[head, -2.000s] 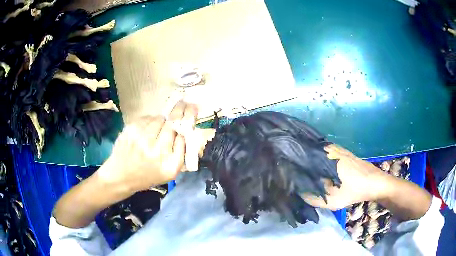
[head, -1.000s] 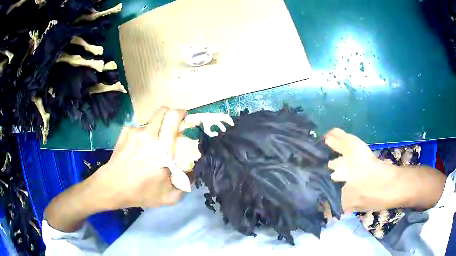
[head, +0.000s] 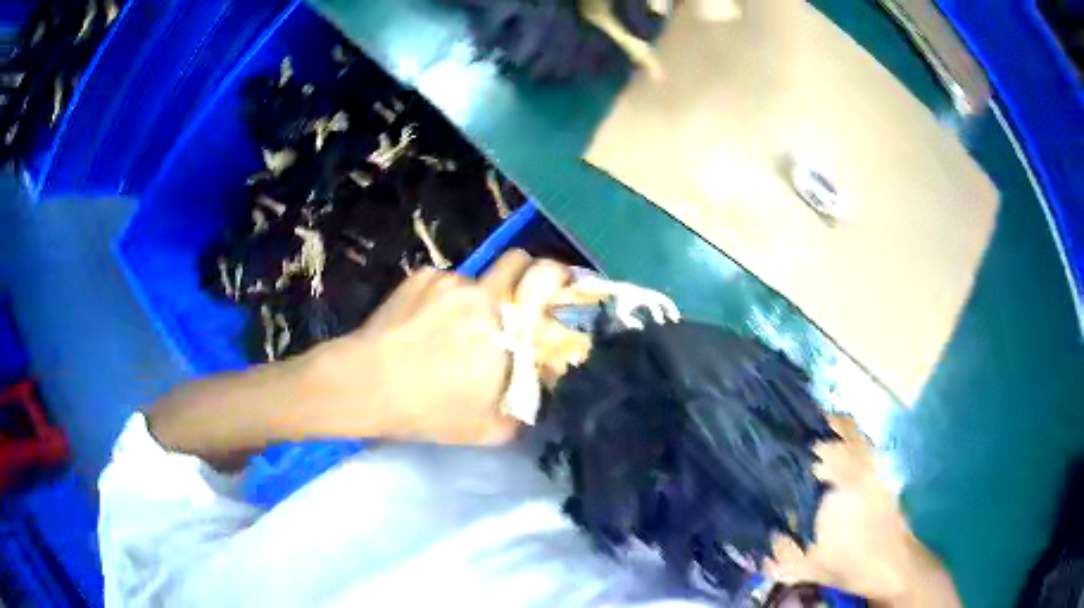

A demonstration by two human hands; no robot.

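My left hand (head: 404, 356) is closed around the beige upper body part (head: 559, 339); one pale arm with small fingers sticks out above the hand and another points down over the knuckles. My right hand (head: 862, 517) holds the glossy black feathery part (head: 701, 439) from its right side, its fingers partly hidden by the jagged tips. The beige part meets the black part at its upper left edge; the joint itself is hard to see. Both are held above the lap, in front of the table edge.
A cardboard sheet (head: 761, 131) lies on the green table (head: 713, 267), with a small white dish (head: 815, 187) on it. Joined figures (head: 535, 36) lie at the table's top. A blue bin (head: 178, 255) at left holds black pieces with beige limbs. Something red (head: 30, 434) is at far left.
The view has turned left, so the blue bin now shows large and the cardboard sits at the upper right. Both hands still hold the same two parts together.
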